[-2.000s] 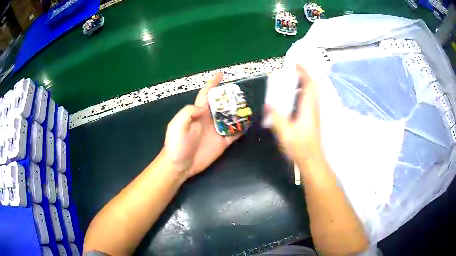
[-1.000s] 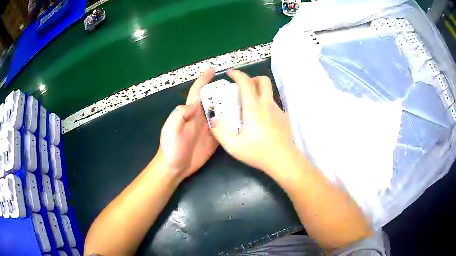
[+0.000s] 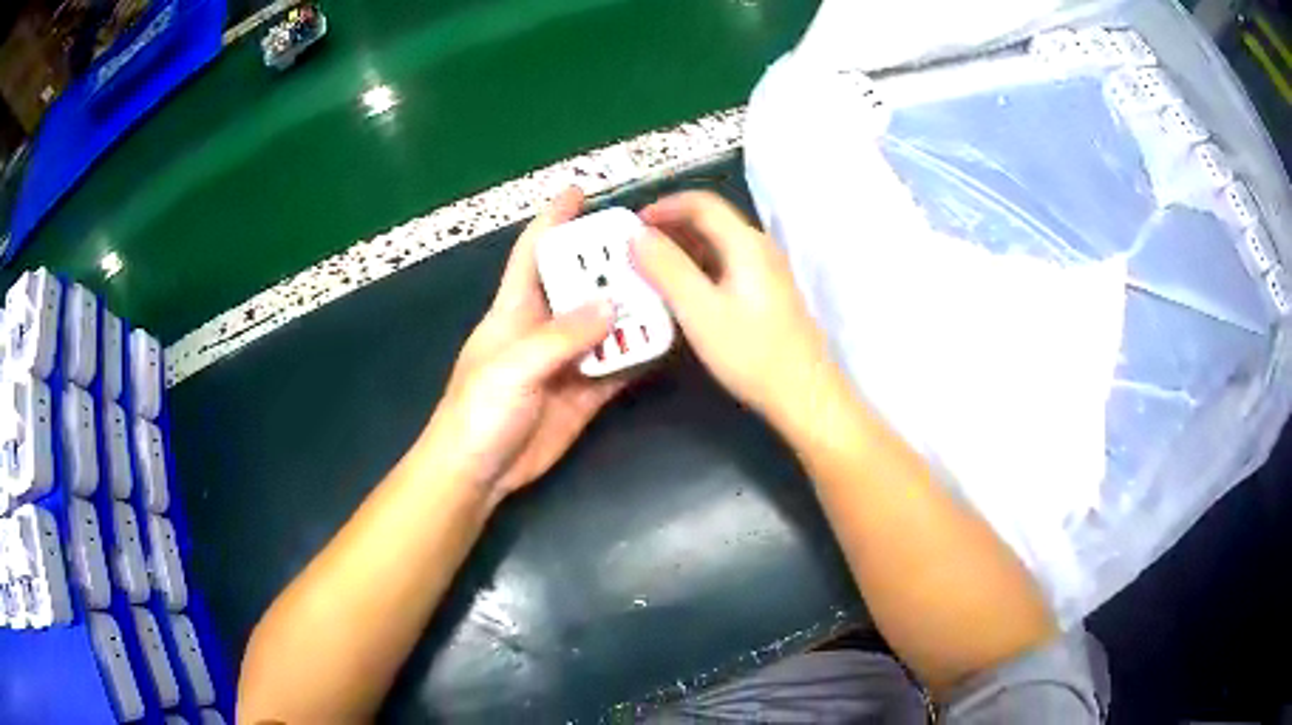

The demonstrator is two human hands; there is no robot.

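A white adapter [image 3: 604, 272] with its top cover on is held in front of me over the dark bench. Its outlet slots face up, and red ports show at its lower end. My left hand [image 3: 513, 371] holds it from the left and below, with the thumb on its face. My right hand [image 3: 730, 295] grips its right side, with the thumb near the upper right edge. No internal parts show between the hands. The adapter's underside is hidden.
Stacked white housings [image 3: 81, 443] on blue sheets stand at left. A milky plastic liner [image 3: 978, 354] with loose covers [image 3: 1230, 184] lies at right. Beyond the speckled rail [image 3: 411, 244], an open unit [image 3: 293, 37] sits on the green conveyor [image 3: 468, 106].
The white cover from my right hand is now on the open base in my left, and the components are out of sight. My left thumb has moved onto the face.
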